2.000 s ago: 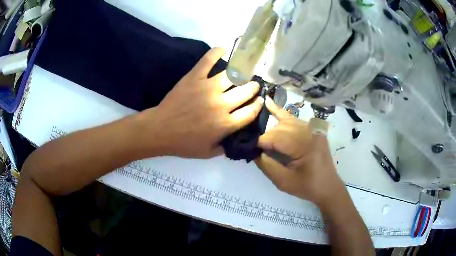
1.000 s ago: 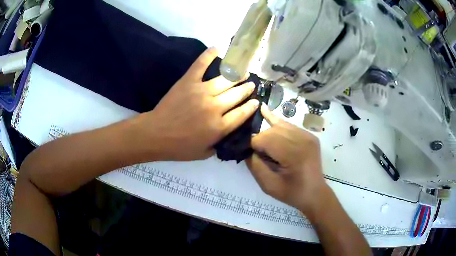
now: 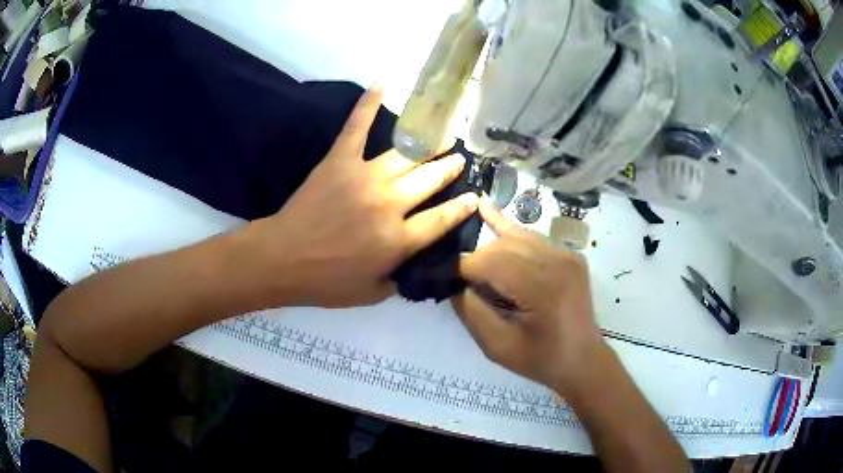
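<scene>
A long dark garment piece [image 3: 203, 120] lies across the table from the upper left to the needle area of the white sewing machine [image 3: 573, 83]. My left hand [image 3: 356, 217] lies on it with fingers spread, fingertips beside the presser foot [image 3: 482, 173]. My right hand [image 3: 527, 296] pinches the gathered dark end [image 3: 430, 277] just in front of the foot, its index finger pointing at the foot. The needle and stitch line are too small and covered to make out. A yellowish lamp tube [image 3: 430, 92] hangs above my left fingertips.
Open black thread snips [image 3: 712, 300] lie at the right, near small black scraps [image 3: 651, 245]. A printed ruler [image 3: 370, 369] runs along the front table edge. A red and blue ring-shaped item [image 3: 782, 406] is at the right edge. A blue-purple basket [image 3: 46, 175] with rolls stands left.
The dark cloth's far end has shifted slightly down at the upper left. My right hand moved a little left and stays close to the foot. My left hand shifted slightly left with the cloth.
</scene>
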